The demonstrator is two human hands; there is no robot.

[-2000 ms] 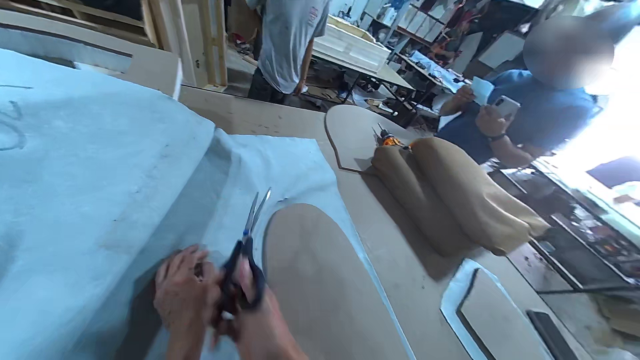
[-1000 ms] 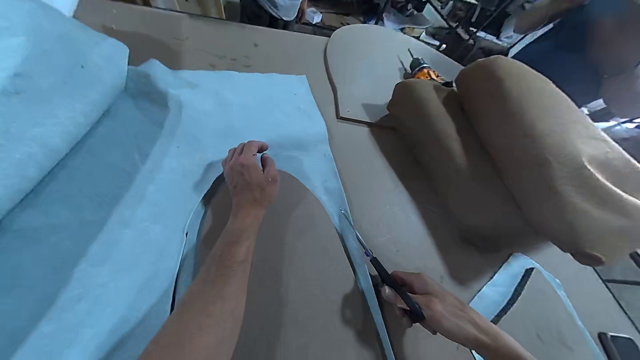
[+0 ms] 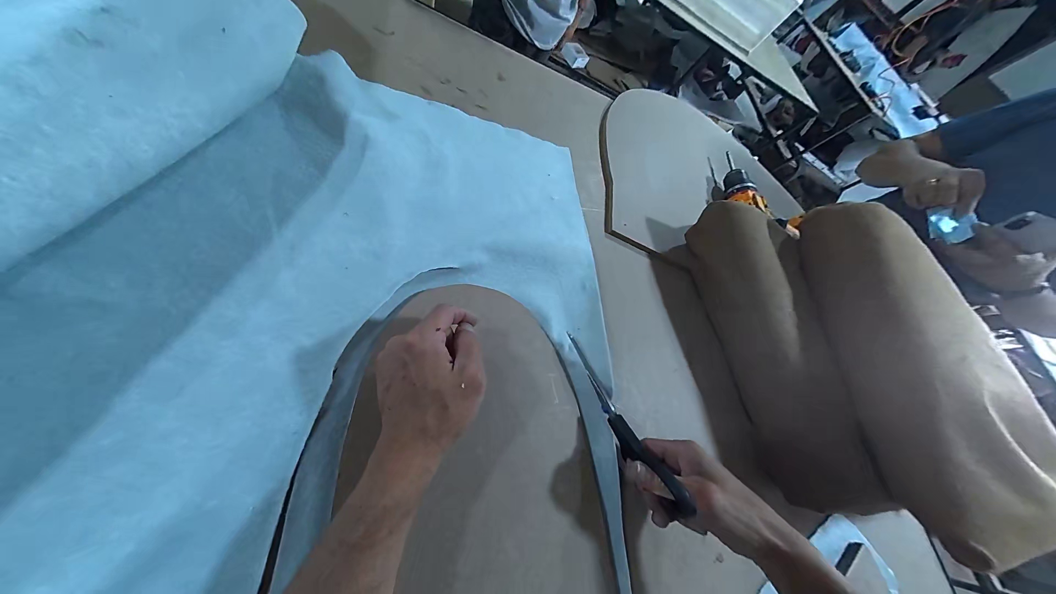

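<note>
My right hand [image 3: 689, 487] is closed on black-handled scissors [image 3: 639, 458] at the lower middle right. Their blades lie at the pale blue fabric sheet [image 3: 462, 190], beside the right edge of a round-ended brown board [image 3: 495, 495]. My left hand [image 3: 433, 375] rests near the top of that board, its fingers curled; whether anything is pinched in them cannot be told. The fabric spreads under and around the board, with a cut running along the board's left side and over part of its rounded top. A narrow fabric strip lies along the right side.
A thick fold of fabric [image 3: 124, 107] lies upper left. On the right are a rolled brown covering material [image 3: 874, 363], an orange and black power drill [image 3: 742, 190] and another shaped board [image 3: 668, 165]. A person [image 3: 990, 173] stands beyond the table [image 3: 511, 82], holding objects.
Two seconds ago both hands were together left of the board's rounded end; now the scissors are at its right side and my left hand is on the board.
</note>
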